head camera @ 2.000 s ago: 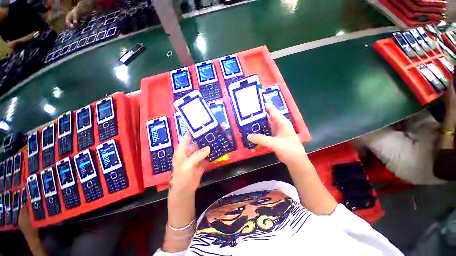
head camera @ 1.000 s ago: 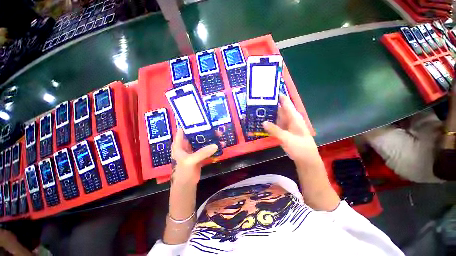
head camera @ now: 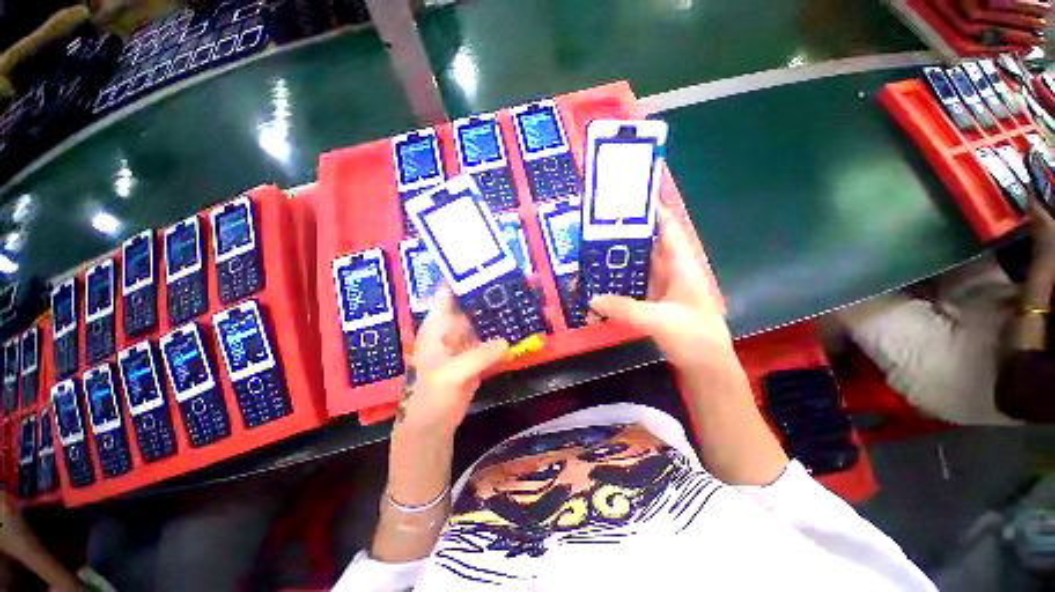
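My left hand (head camera: 445, 347) holds a keypad phone (head camera: 474, 249), tilted to the left, its screen plain bright white. My right hand (head camera: 665, 303) holds a second keypad phone (head camera: 622, 202) nearly upright, also with a white screen, its thumb beside the lower keys. Both phones are above a red phone tray (head camera: 356, 191) that holds several phones with blue screens, such as one at its front left (head camera: 368, 318). The held phones and my hands partly hide the front row. A small yellow cover shows near my left fingertips.
Another red tray (head camera: 303, 347) of lit phones lies at the left, with more phones beyond. A phone tray (head camera: 949, 162) is at the far right, below stacked red trays (head camera: 983, 29). A lower red tray (head camera: 850, 480) holds dark phones. A person's arm shows at the right edge.
My right hand has moved its phone slightly right and up, now more upright. My left hand's phone has shifted right and tilts more than a second ago. Both screens remain white.
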